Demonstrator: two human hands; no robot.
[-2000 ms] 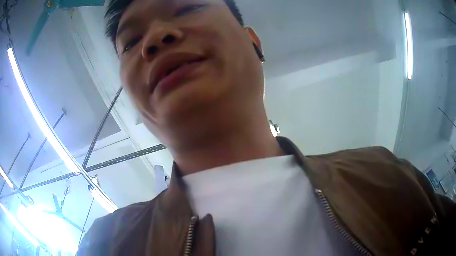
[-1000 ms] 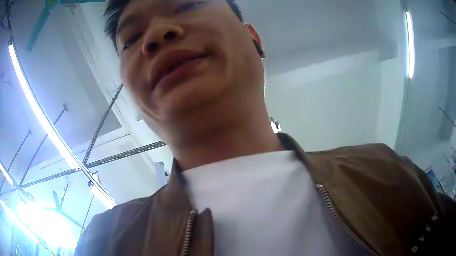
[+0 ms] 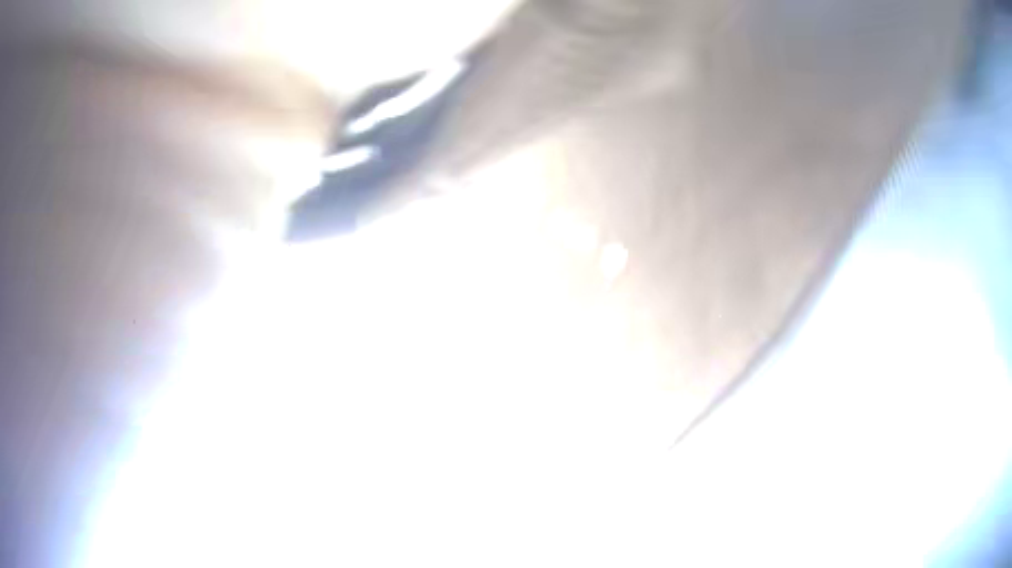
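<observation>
The head view is heavily blurred and overexposed. A dark, shiny object (image 3: 372, 150) with white highlights lies at the upper left of centre; I cannot tell what it is. A pale brown, smooth surface (image 3: 755, 166) fills the upper right, very close to the camera, and may be skin or cloth. Neither of my hands can be made out, and no work piece can be told.
A white glare (image 3: 444, 422) covers the lower middle. A blurred brownish-grey area (image 3: 100, 244) is at the left. Pale blue light (image 3: 954, 200) shows at the right edge.
The person in a brown jacket and white shirt, the ceiling and the lamps are no longer recognisable. The camera view has swung, and blurred close surfaces and glare fill it.
</observation>
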